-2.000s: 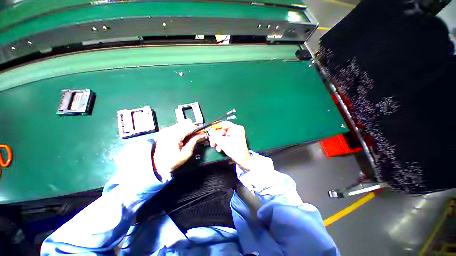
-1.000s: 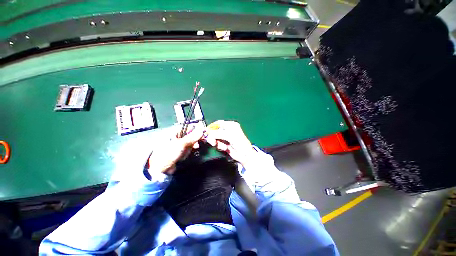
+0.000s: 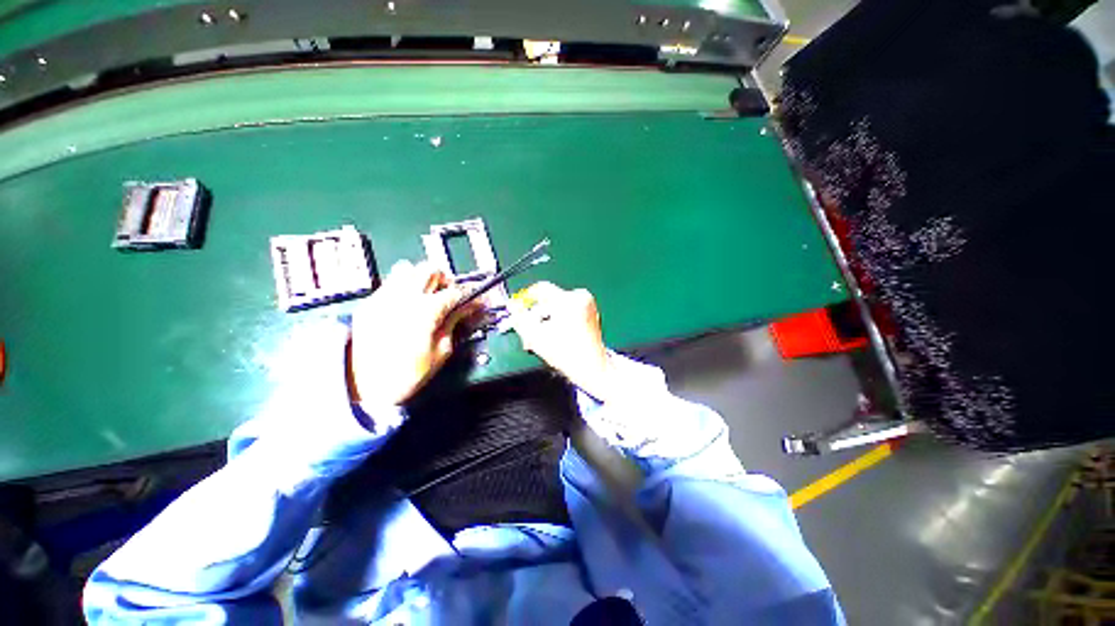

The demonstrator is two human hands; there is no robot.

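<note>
My left hand holds a few thin black cables; their pale ends point up and right past the fingers. My right hand is just to the right, fingers bent together at the slotted near part of a silver-grey fixture, with a yellow-orange patch on a finger. Whether it grips a cable end is too small to tell. The fixture's open window frame lies just beyond the hands. The hands partly hide the slotted part. More black cable lies across my lap.
Two more grey fixtures lie on the green bench: one left of my hands, one farther left. A green conveyor runs along the back. Black cable stock hangs at the right, above a red bin.
The cable ends in my left hand swung from pointing right to upright, and now slant up and right again. The view has tilted, so the bench sits higher in the picture.
</note>
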